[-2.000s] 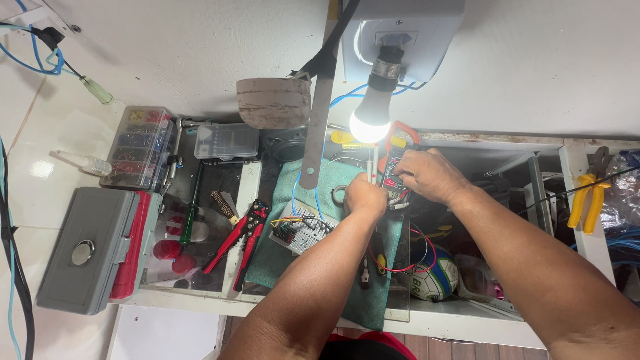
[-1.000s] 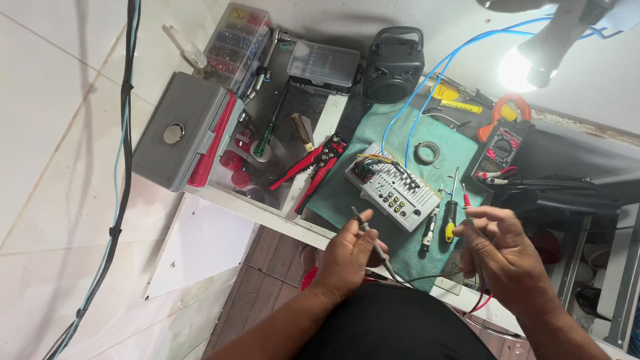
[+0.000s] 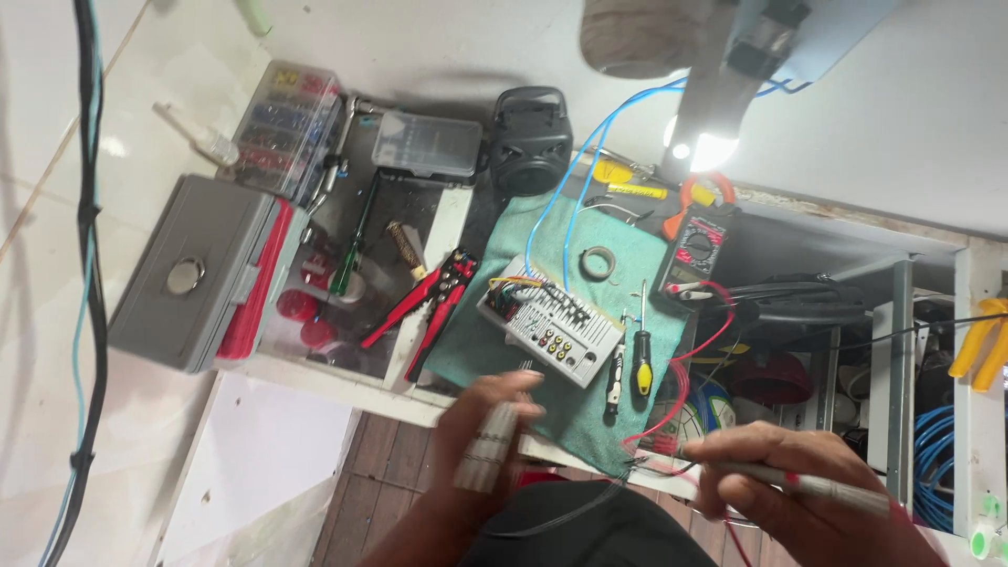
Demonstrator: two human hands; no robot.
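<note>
My left hand [image 3: 484, 425], blurred, holds a pale, pen-like probe handle [image 3: 487, 445] in front of the bench edge. In my right hand [image 3: 795, 488] is another pale probe handle [image 3: 827, 490] with a red band. A red lead [image 3: 679, 402] and a dark lead loop between the hands and the clamp meter [image 3: 697, 248]. Beyond my left hand, a grey metal electronic unit [image 3: 563, 331] with RCA sockets and coloured wires lies on a teal cloth [image 3: 504, 228]. Two screwdrivers, one black and yellow [image 3: 642, 362] and one black and white [image 3: 615, 378], lie right of the unit.
Red wire strippers [image 3: 433, 303], a green-handled screwdriver [image 3: 346, 268] and a roll of tape [image 3: 598, 263] lie about. Behind stand a small black speaker [image 3: 531, 142] and a clear organizer case [image 3: 287, 126]. A grey toolbox [image 3: 189, 276] is at left. A lit bulb [image 3: 705, 146] hangs above.
Two seconds ago both hands were over the cloth's far right part near the meter; they are now at the bench's near edge, wider apart than one second ago. The view has shifted strongly.
</note>
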